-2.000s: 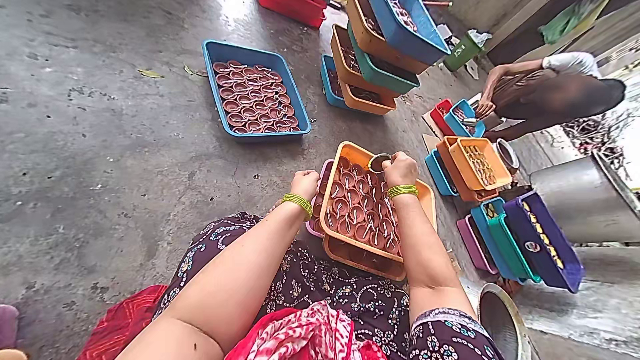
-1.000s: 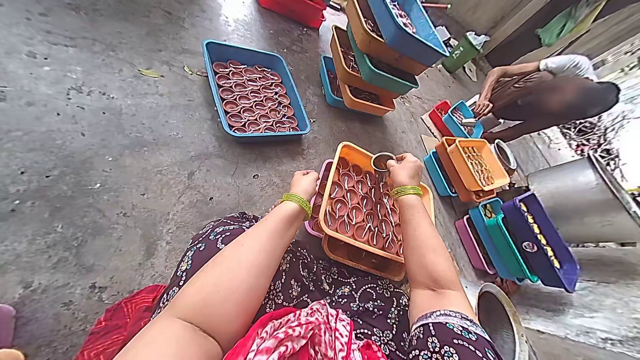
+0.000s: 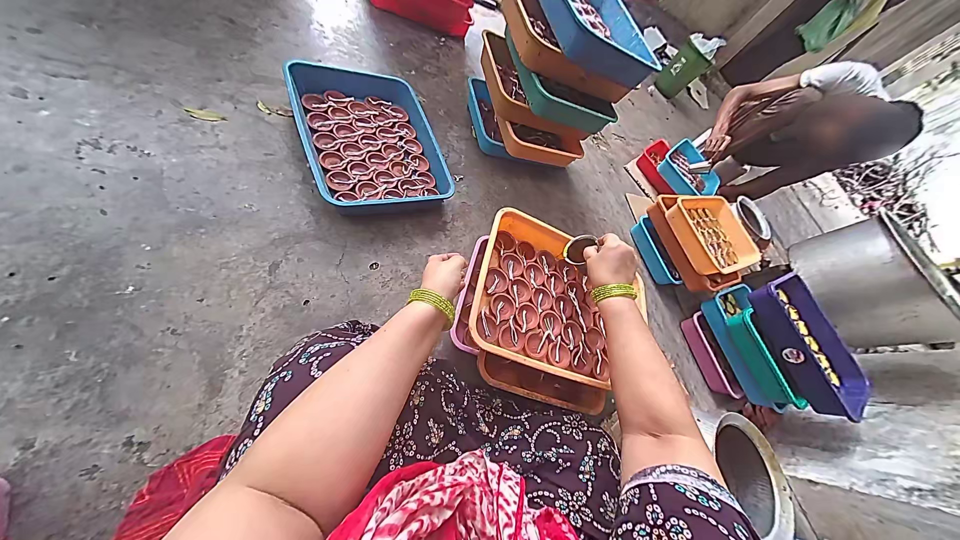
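Observation:
An orange plastic tray (image 3: 551, 364) sits on other trays in front of me, filled with small clay lamps (image 3: 550, 322) that have white wicks. My right hand (image 3: 611, 261) is over its far right corner, closed on a small round metal cup (image 3: 579, 250); the cup's contents cannot be made out. Beyond the tray's left edge, my left hand (image 3: 444, 274) is curled near the rim of a pink tray (image 3: 459, 337) under the orange one. Whether it holds anything is hidden.
A blue tray of clay lamps (image 3: 444, 193) lies on the floor ahead. Stacked trays (image 3: 559, 112) stand beyond, more (image 3: 750, 300) at right. A person (image 3: 810, 127) crouches by trays at upper right. A metal pot (image 3: 757, 465) is near my right elbow, a large vessel (image 3: 862, 277) farther off.
My right hand and the cup have shifted slightly over the far part of the orange tray. My left hand stays at about the same place.

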